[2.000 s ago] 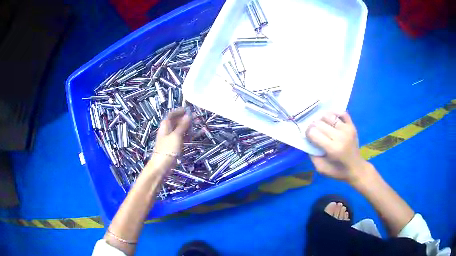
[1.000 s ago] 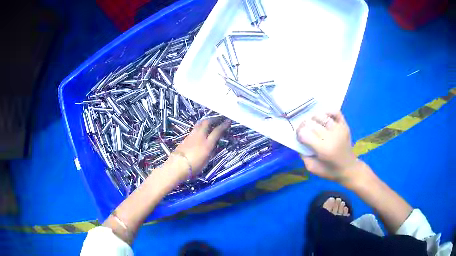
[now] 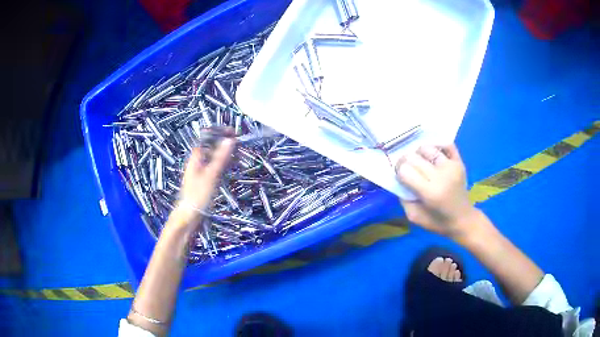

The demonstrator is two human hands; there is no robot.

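The blue bulk tub [image 3: 122, 227] is heaped with silver metal cylinders [image 3: 158, 171] with fine reddish wires. The white sorting tray [image 3: 408, 72] is over the tub's right part, with several cylinders lying along its left and lower sides. My right hand [image 3: 437, 187] grips the tray's lower right corner. My left hand [image 3: 204, 174] is over the cylinders in the tub, left of the tray. It is blurred, with thumb and fingers partly curled; whether the blurred shapes at its fingertips are held cylinders is unclear.
The blue floor [image 3: 526, 263] carries yellow-black tape [image 3: 520, 174] passing below and right of the tub. My sandalled foot [image 3: 444, 268] is at the lower right, and a dark shoe tip [image 3: 262, 326] at the bottom. Red objects [image 3: 552, 16] and a dark blocky shape [image 3: 26, 99] lie at the edges.
My left hand reached right into the heap near the tray, then moved back left and up over the tub. My right hand keeps its grip, and the tray has shifted only slightly.
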